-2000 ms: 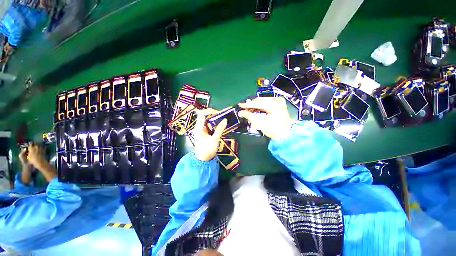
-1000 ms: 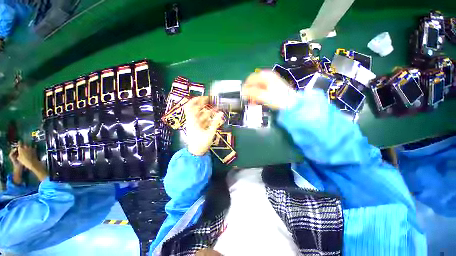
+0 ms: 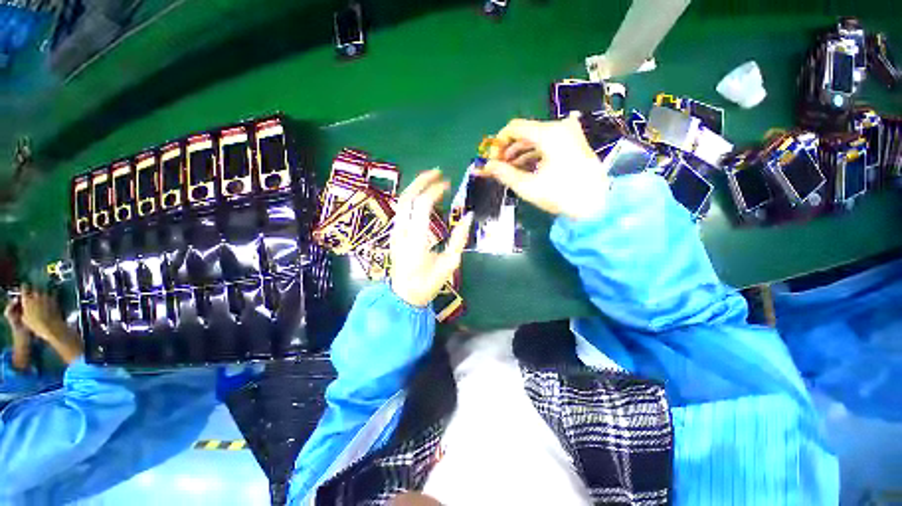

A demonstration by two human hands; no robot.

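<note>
My right hand (image 3: pixel 544 168) pinches the yellow flex cable end of a dark LCD module (image 3: pixel 485 198), which hangs tilted over the bench. My left hand (image 3: pixel 425 242) is beside the module's left edge, fingers apart, with nothing visibly held; whether the thumb touches the module is unclear. A pale, shiny piece (image 3: pixel 499 237) lies just below the module. Red-and-white front housings (image 3: pixel 354 212) lie in an overlapping pile left of my left hand, which partly hides them. A loose heap of LCD modules (image 3: pixel 689 188) lies right of my right hand.
A glossy black blister tray (image 3: pixel 188 282) at the left holds housings in its top row. Darker phone assemblies (image 3: pixel 796 173) are at far right, near a whitish lump (image 3: pixel 742 85). A pale metal arm (image 3: pixel 638 38) slants over the green bench. Another person's hands (image 3: pixel 45 318) are at far left.
The piece between my hands at first is no longer there. My left hand has opened. My right hand now holds a dark module by its flex end. The view has shifted slightly.
</note>
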